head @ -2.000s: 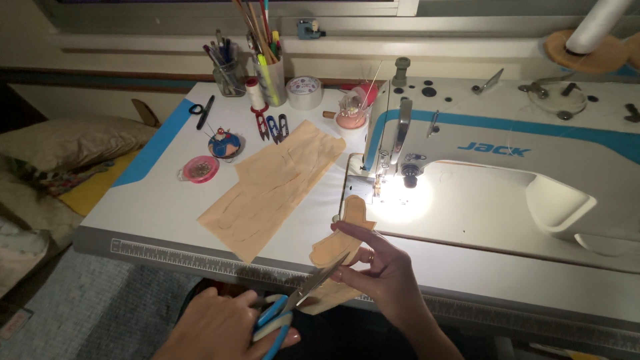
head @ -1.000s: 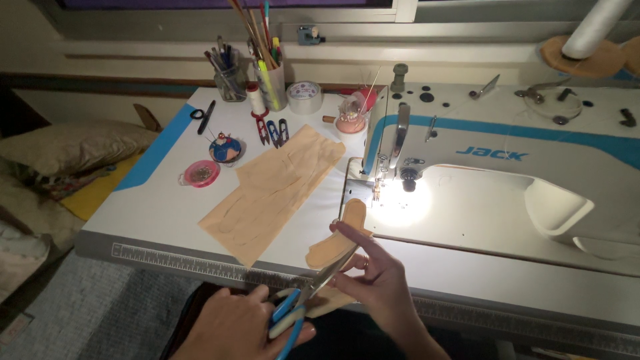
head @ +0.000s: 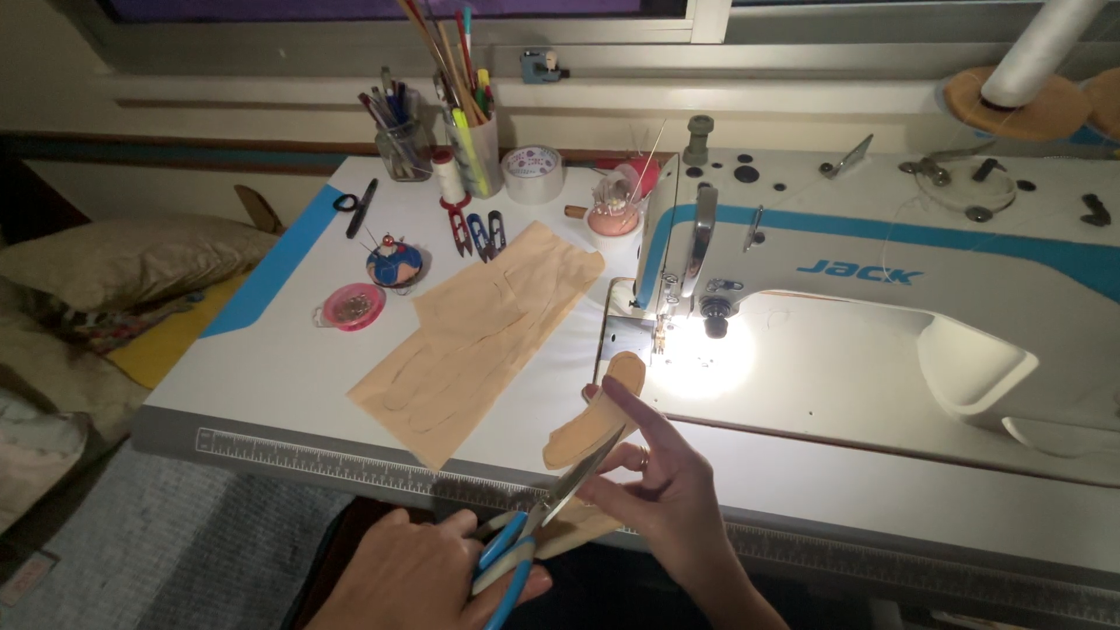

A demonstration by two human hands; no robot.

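Note:
My left hand [head: 429,569] is closed round the blue and white handles of a pair of fabric scissors [head: 512,560], low in the view. Their blades reach up to the right, against the edge of a small curved piece of tan fabric [head: 582,433] with a stitched outline. My right hand [head: 669,490], a ring on one finger, pinches that piece between its fingers. More tan fabric [head: 577,528] hangs under the blades. A larger tan fabric piece with drawn outlines [head: 481,341] lies flat on the table, left of the Jack sewing machine [head: 831,227].
A pink pin box [head: 353,306], a pincushion [head: 394,262] and several thread snips [head: 478,234] lie behind the large fabric. Pen holders [head: 477,153], a tape roll [head: 532,175] and a pin pot [head: 614,219] stand farther back. The lit needle area [head: 661,337] is just beyond the small piece.
The tan fabric beside the small curved piece, wider two seconds ago, now hangs lower, under the blades. My hands have stayed in nearly the same place.

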